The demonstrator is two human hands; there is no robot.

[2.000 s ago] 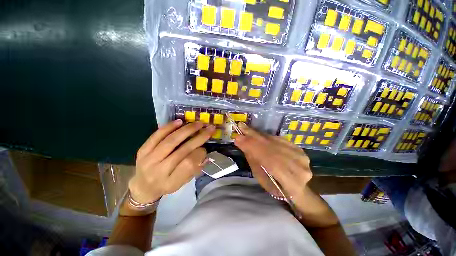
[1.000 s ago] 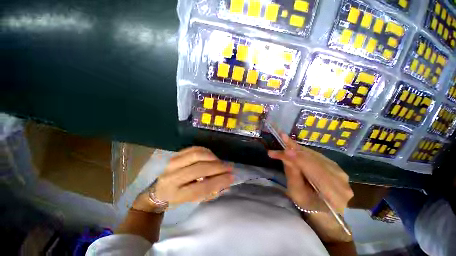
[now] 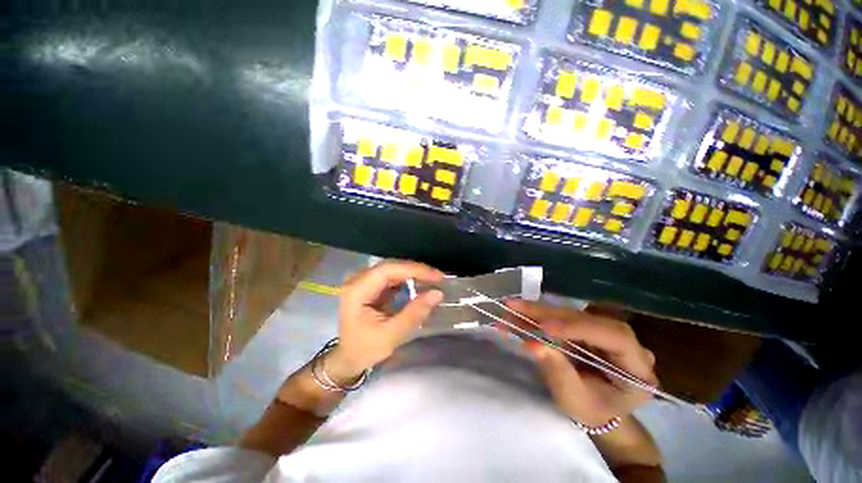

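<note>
My left hand (image 3: 383, 316) holds one end of a small grey adhesive sheet (image 3: 491, 286) with white edges, in front of my body, just below the bench edge. My right hand (image 3: 595, 363) holds thin silver tweezers (image 3: 605, 366) like a pen, their tips at the sheet's surface. Whether a piece is at the tips is too small to tell. A clear blister tray (image 3: 491, 179) lies on the bench beyond my hands. Its pockets hold dark circuit boards (image 3: 402, 170) with yellow squares. Glare hides parts of some boards.
The green bench (image 3: 170, 113) extends left of the tray. An open brown cardboard box (image 3: 222, 292) stands below the bench edge at left. Another brown box (image 3: 699, 354) is below at right. Part of another person's clothing (image 3: 832, 424) shows at the lower right edge.
The tweezers have moved from the nearest left board back to the grey sheet. My left hand has opened the sheet out towards my right hand. The tray sits higher and slightly left in view.
</note>
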